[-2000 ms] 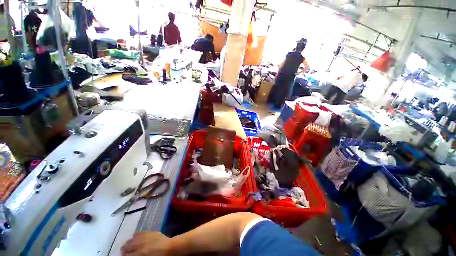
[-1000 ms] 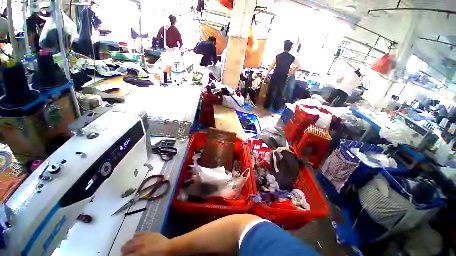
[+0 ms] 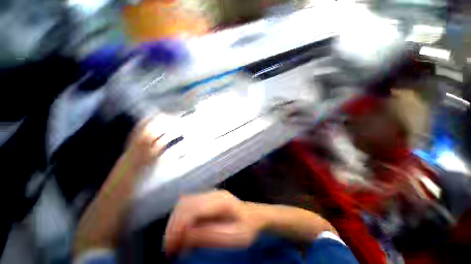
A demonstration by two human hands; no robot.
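Note:
The frame is heavily blurred. The white sewing machine (image 3: 222,85) with its blue stripe and dark panel lies across the middle. My left hand (image 3: 150,136) is at the left end of the white machine bed (image 3: 227,124); a small dark thing lies by its fingers, and whether it holds anything cannot be told. My right hand (image 3: 201,219) is bent in front of the table's grey edge (image 3: 227,162), low in the view; its fingers are curled and their contents cannot be made out. Black and white cloth (image 3: 75,113) shows at the left.
A red crate (image 3: 330,193) with mixed contents stands beside the table at the right. A blurred dark shape, perhaps the shears, lies on the table right of the bed. An orange patch shows behind the machine. A blue thing is at the far right.
The view has swung left and down, so the machine now lies across the middle. My left hand has come into view. My right hand has left the table edge and bent back toward me.

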